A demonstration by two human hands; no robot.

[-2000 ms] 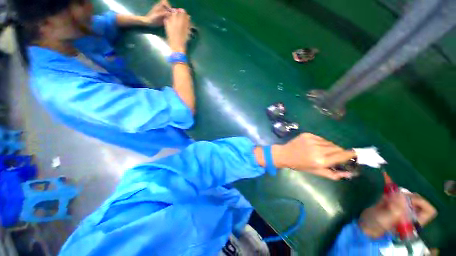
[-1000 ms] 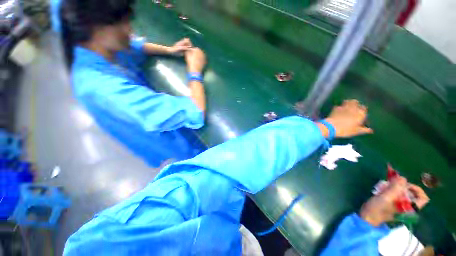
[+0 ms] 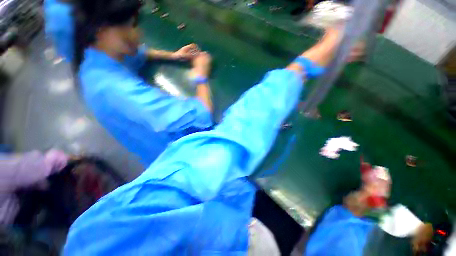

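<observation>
My left hand (image 3: 333,39) is stretched far across the green bench, partly behind the grey metal post (image 3: 345,57). Its fingers are blurred beside a whitish bundle (image 3: 329,14) at the top; I cannot tell whether they grip it. My right hand (image 3: 367,192), blurred at the lower right, is closed around the glue syringe (image 3: 376,201), whose red contents show. A crumpled white tissue with pink stains (image 3: 339,147) lies on the bench between my arms. Small dark housings lie on the bench, one (image 3: 344,116) above the tissue and one (image 3: 411,160) to the right.
A person in a blue smock (image 3: 137,100) sits at the left, hands over the green bench (image 3: 240,42). White paper (image 3: 401,220) and a red light (image 3: 441,232) show at the lower right. A blue cord (image 3: 286,159) lies below my left sleeve. Another person's pink sleeve (image 3: 25,172) is at the left.
My left hand has let go of a dark housing near the tissue and reached up and away past the post to the whitish bundle. My right hand still holds the syringe.
</observation>
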